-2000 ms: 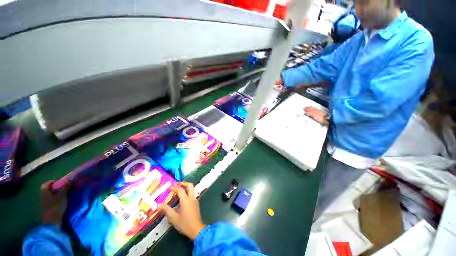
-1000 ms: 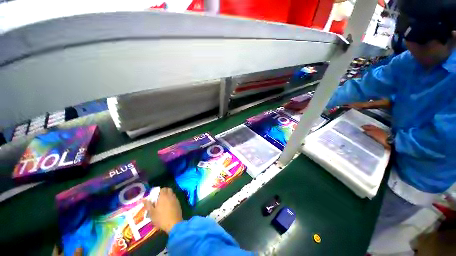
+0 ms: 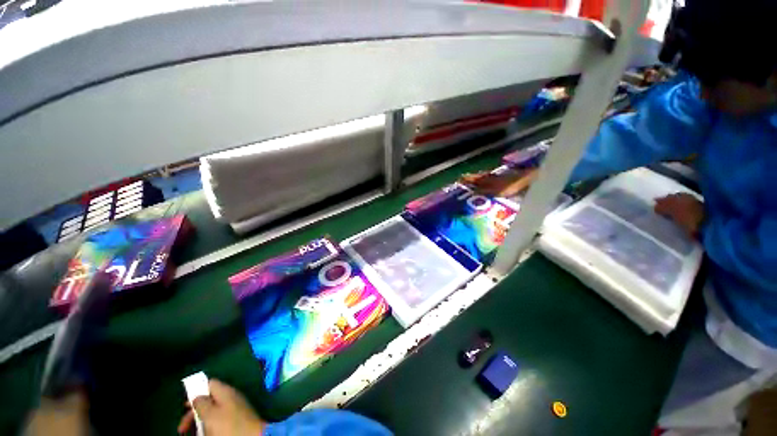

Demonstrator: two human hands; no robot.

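Note:
My left hand [image 3: 60, 417], blurred and cut off at the bottom left, holds a dark, blurred retail box [image 3: 75, 341] tilted up nearly edge-on. My right hand [image 3: 226, 413], low in the view, holds a small white label [image 3: 198, 396] at its fingertips, apart from any box. A swirl-printed retail box [image 3: 311, 311] lies flat on the green belt ahead of my right hand. A pale grey panel with a white border [image 3: 409, 268] lies beyond it, touching or close to it. Another swirl box [image 3: 469, 217] follows.
A spare swirl box [image 3: 128, 260] sits on the far ledge. A grey shelf [image 3: 298, 77] and post [image 3: 558, 145] stand over the belt. A dark blue block [image 3: 497, 375], black oval object [image 3: 475, 349] and yellow disc [image 3: 559, 410] lie on the bench. A worker [image 3: 741, 221] touches stacked white trays [image 3: 613, 255].
The near box has left the belt and is tilted up at my left hand. My right hand has moved down and left with the white label. The view has shifted right.

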